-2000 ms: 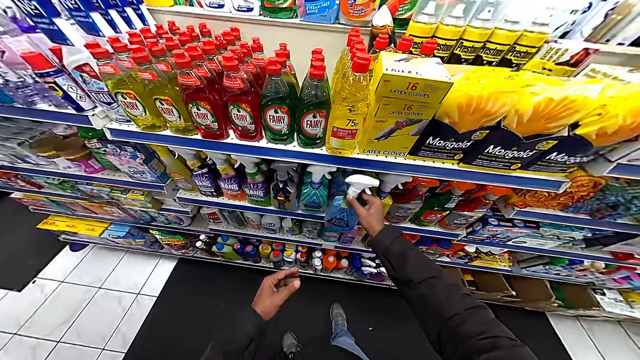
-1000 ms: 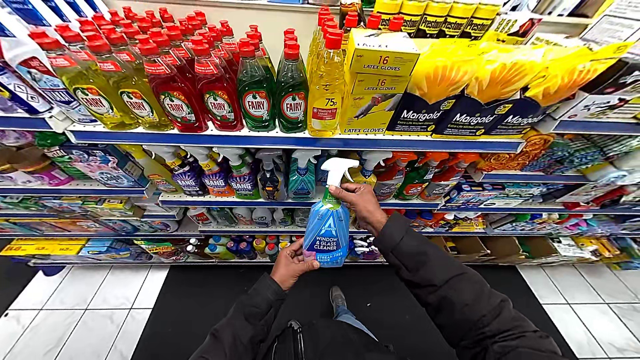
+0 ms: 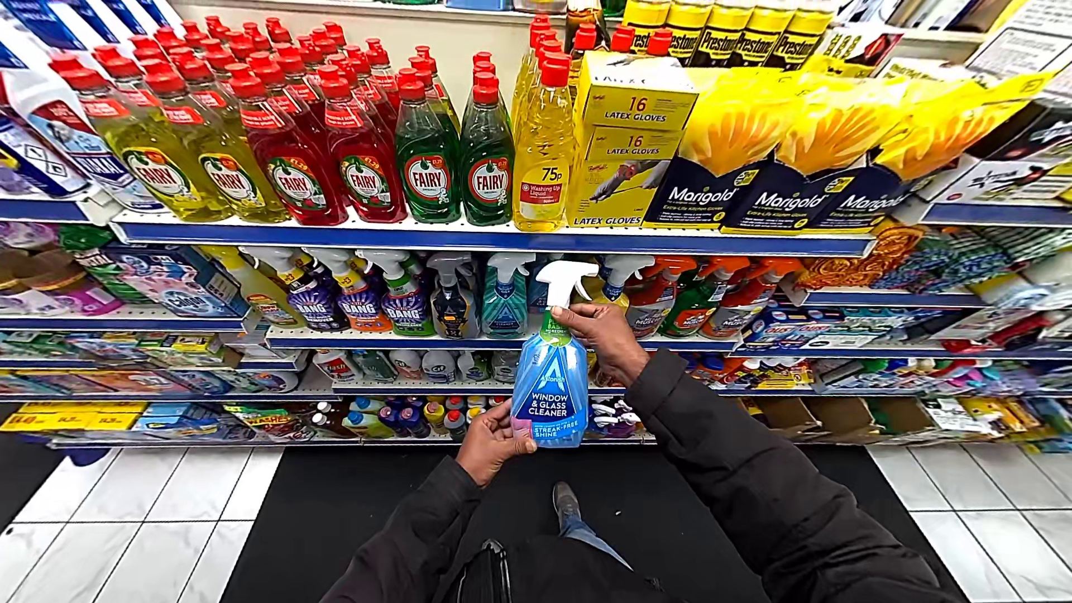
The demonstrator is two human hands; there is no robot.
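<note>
A blue spray bottle of Astonish window and glass cleaner (image 3: 550, 381) with a white trigger head stands upright between my hands, in front of the shelves. My right hand (image 3: 605, 339) grips its neck just below the trigger. At the bottle's lower left side, my left hand (image 3: 496, 442) holds the base with thumb and fingers. Behind it, a row of other trigger spray bottles lines the middle shelf, among them a teal one (image 3: 506, 297) and a dark grey one (image 3: 454, 301).
The upper shelf edge (image 3: 494, 240) juts out above the sprays, bearing Fairy washing-up bottles (image 3: 427, 155), boxes of latex gloves (image 3: 624, 172) and Marigold glove packs (image 3: 712, 151). Lower shelves hold more bottles and cartons. A black mat (image 3: 368, 486) and white tiles (image 3: 159, 519) lie below.
Two seconds ago my right hand was at the spray shelf and my left hand was apart from it. The blue bottle has come out towards me, and my left hand has taken hold of its base.
</note>
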